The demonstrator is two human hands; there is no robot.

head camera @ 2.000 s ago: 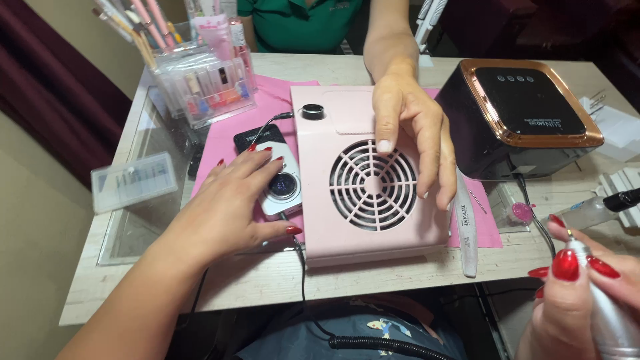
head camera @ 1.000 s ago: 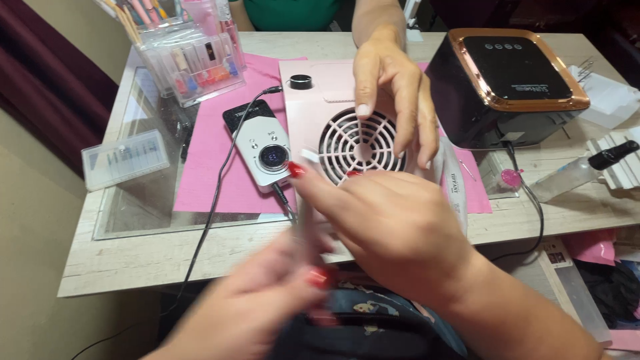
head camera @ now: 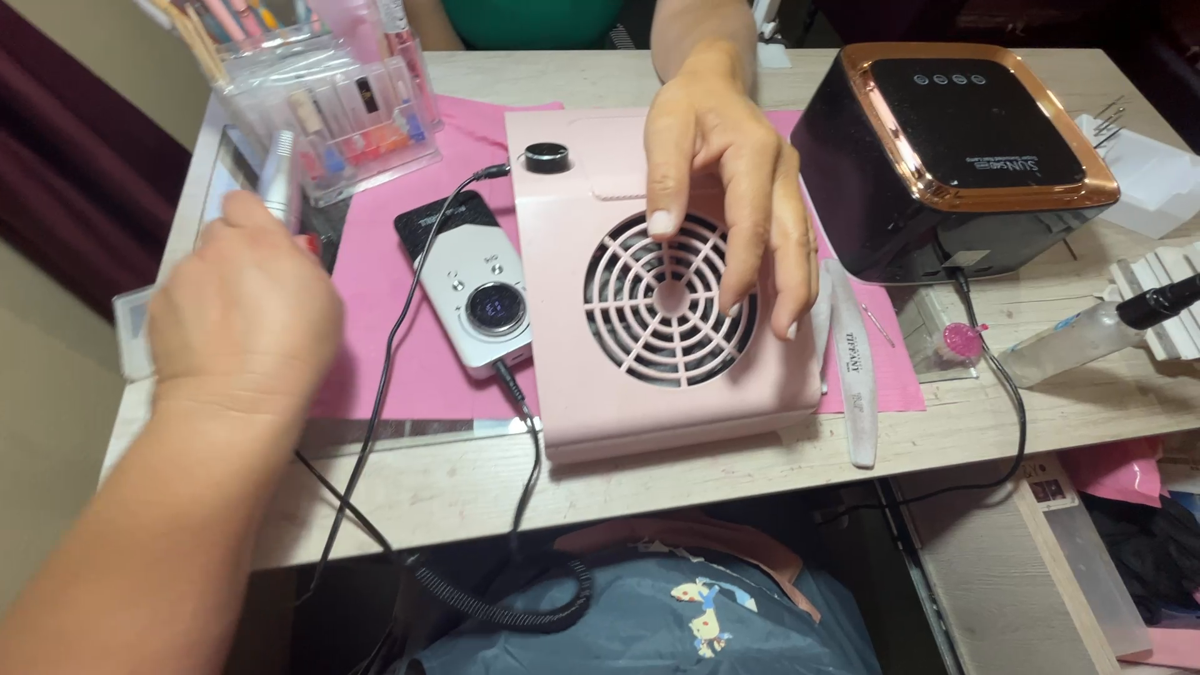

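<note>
My left hand (head camera: 246,305), blurred, reaches over the left side of the table. A pale pen-shaped handpiece (head camera: 279,178) rises from its fingers, which are mostly hidden behind the back of the hand; one red nail shows. My right hand is out of view. Another person's hand (head camera: 727,178) rests palm down over the pink nail dust collector (head camera: 572,375), its fingers over the round fan grille (head camera: 670,298). Left of the collector, a silver control unit (head camera: 478,300) with a lit dial lies on a pink sheet (head camera: 366,375), black cords attached.
A clear organizer (head camera: 366,164) with bottles and brushes stands back left, beyond my hand. A black and copper nail lamp (head camera: 975,122) stands at right. Nail files (head camera: 855,375), a clear bottle (head camera: 1073,342) and cords lie nearby. A coiled cord (head camera: 502,614) hangs below the table's edge.
My left hand has moved left and away from the collector, toward the organizer. My right hand, seen holding the handpiece earlier and crossing the collector after, has left the view. The other person's hand stays over the grille.
</note>
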